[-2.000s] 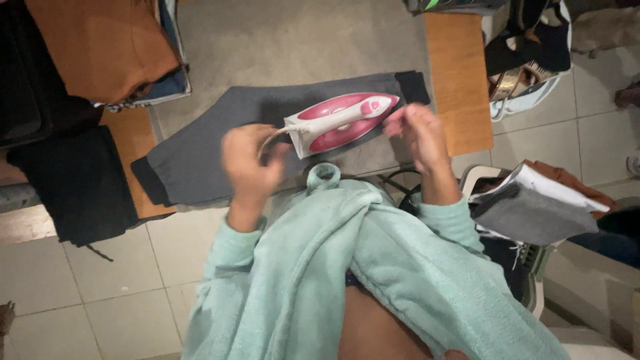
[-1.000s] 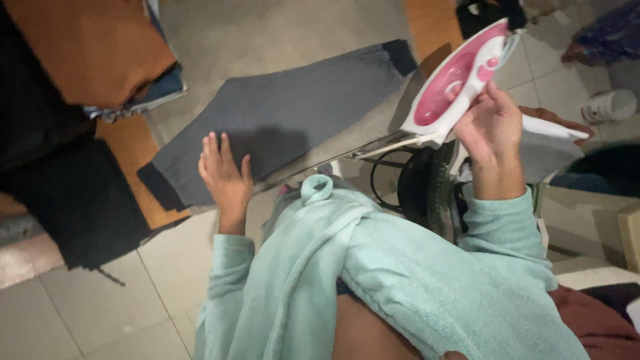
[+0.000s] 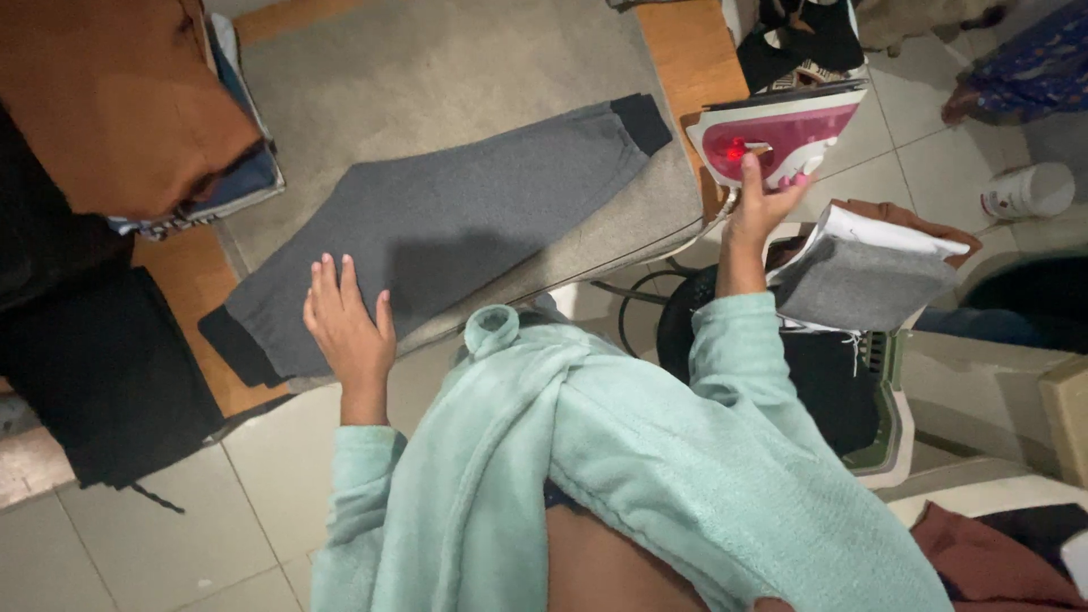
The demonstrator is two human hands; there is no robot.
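Observation:
Folded dark grey pants [image 3: 459, 195] with black ribbed cuffs lie flat on a grey-beige ironing cloth [image 3: 476, 59] over a wooden table. My left hand [image 3: 348, 319] rests palm down, fingers apart, on the lower left part of the pants. At the table's right edge, my right hand [image 3: 761, 200] grips a pink and white clothes iron [image 3: 773, 140] by its handle. The iron is tilted on its side, off the pants, and a red light glows on it. Its cord runs from its rear along the table's front edge.
Folded brown garments [image 3: 127, 110] are stacked at the upper left, with black garments [image 3: 110, 382] hanging below them. To the right stand a basket [image 3: 892, 425] of clothes and a folded grey garment [image 3: 867, 276]. A white tub [image 3: 1028, 191] lies on the tiled floor. Another person's foot [image 3: 960, 102] shows at the upper right.
Two seconds ago the iron was over the pants with both hands near it. My right hand now holds it at the right edge, turned differently from one second ago. My left hand came down onto the pants.

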